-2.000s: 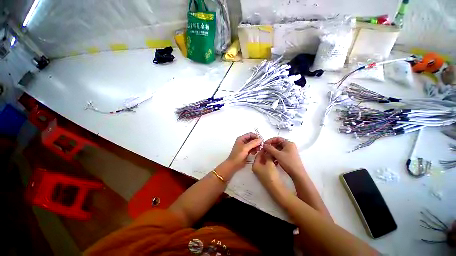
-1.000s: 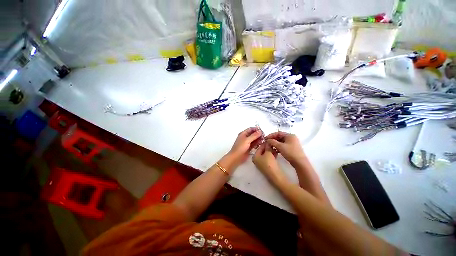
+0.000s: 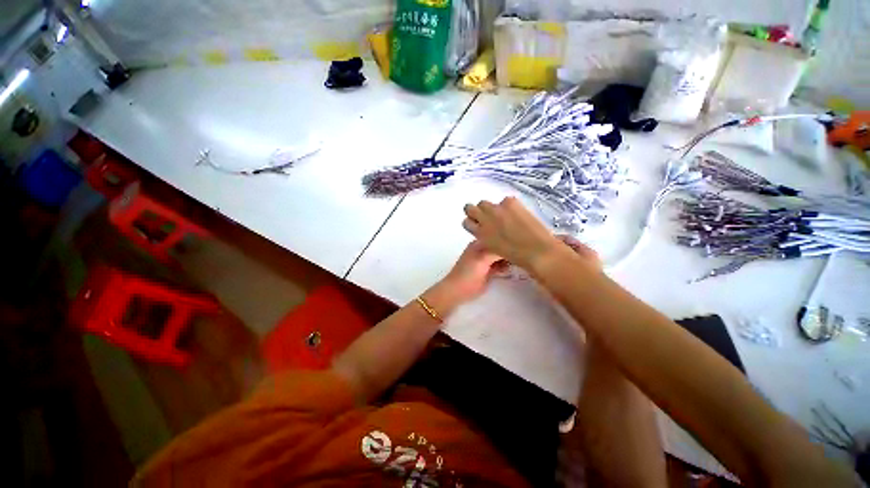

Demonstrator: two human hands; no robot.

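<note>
My left hand (image 3: pixel 477 271), with a gold bracelet at its wrist, is pinched around the fine wire ends of a small piece (image 3: pixel 516 274) just above the bench. The piece is mostly hidden and blurred. My right hand (image 3: pixel 580 251) is to its right, largely covered by another person's forearm, so its fingers do not show clearly. That person's hand (image 3: pixel 506 227) reaches in from the lower right, over and just beyond my left hand. A fanned harness bundle (image 3: pixel 534 160) lies behind the hands, dark wire ends left, white plugs right.
A second harness pile (image 3: pixel 754 227) lies at right. A black phone (image 3: pixel 713 340) is partly covered by the reaching arm. A single harness (image 3: pixel 256 170) lies at left. Parts boxes (image 3: pixel 530 55) and a green bag (image 3: pixel 420 46) stand at the back; red stools (image 3: pixel 143 315) are below left.
The other person's hand has moved from between my hands up and left across them. My right hand has shifted slightly right and is now mostly covered. The view has tilted down, and the arm now hides more of the phone.
</note>
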